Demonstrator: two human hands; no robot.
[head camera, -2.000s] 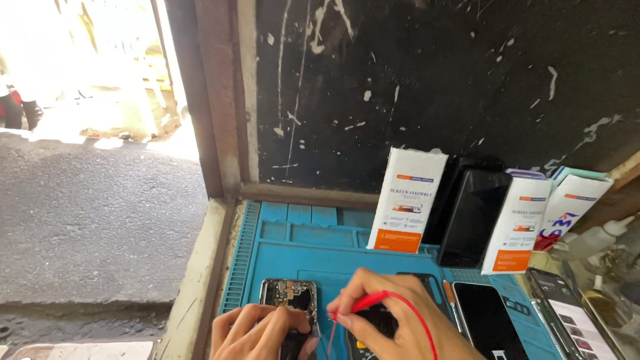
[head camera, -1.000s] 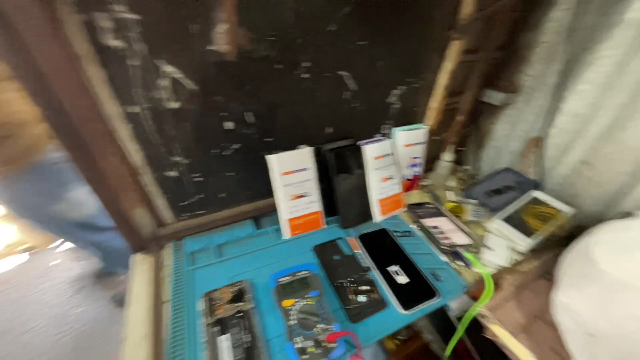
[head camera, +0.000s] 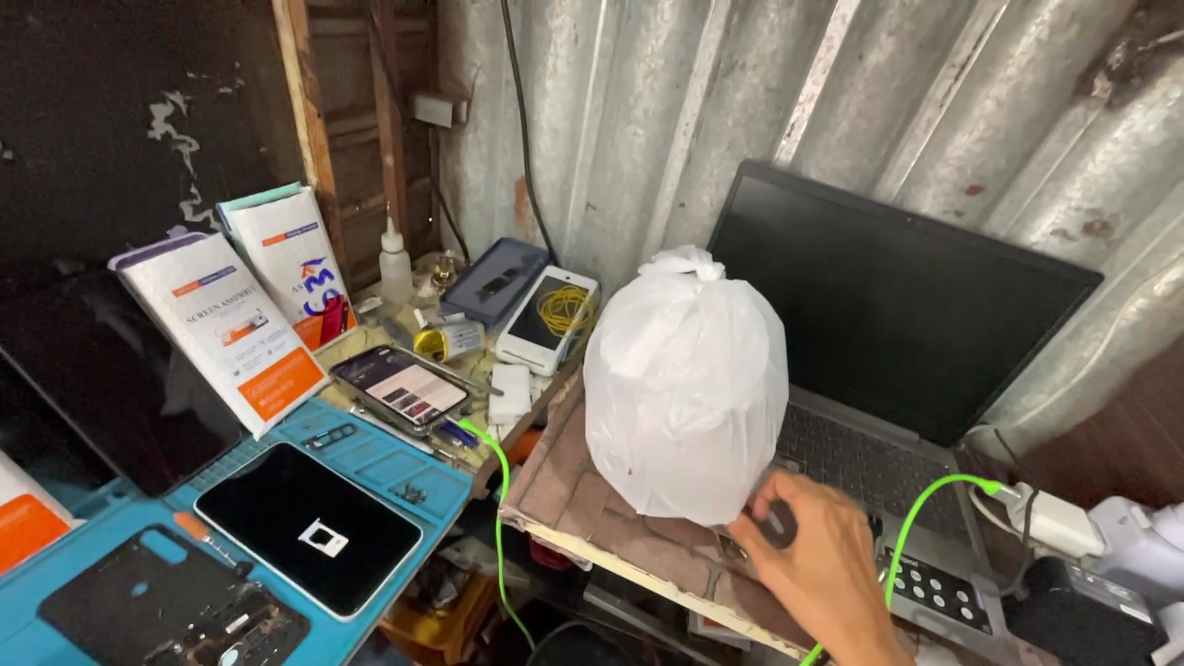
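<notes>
My right hand (head camera: 814, 555) reaches in from the lower right and pinches a small dark rounded object (head camera: 777, 525) between thumb and fingers; what it is cannot be told. Just above it, a knotted white plastic bag (head camera: 686, 398) stands on the brick-patterned table, in front of an open laptop (head camera: 888, 305). My left hand is out of view. To the left, a phone with a dark screen (head camera: 305, 518) lies on the blue repair mat (head camera: 453, 490) with a white SIM tray (head camera: 323, 537) on its glass. A dark phone back part (head camera: 166, 601) lies beside it.
Screen assembly boxes (head camera: 227, 324) lean at the left. A lit phone (head camera: 402, 387) with a green cable (head camera: 502, 518), a dropper bottle (head camera: 395, 264) and a white phone (head camera: 546, 319) under yellow wire crowd the corner. A white charger (head camera: 1054, 523) and corrugated metal wall (head camera: 647, 111) are at the right.
The view has swung far right, from the mat to the laptop and bag. Two seconds ago both hands were over the opened phone, one with a red test lead; now only my right hand shows, beside the bag.
</notes>
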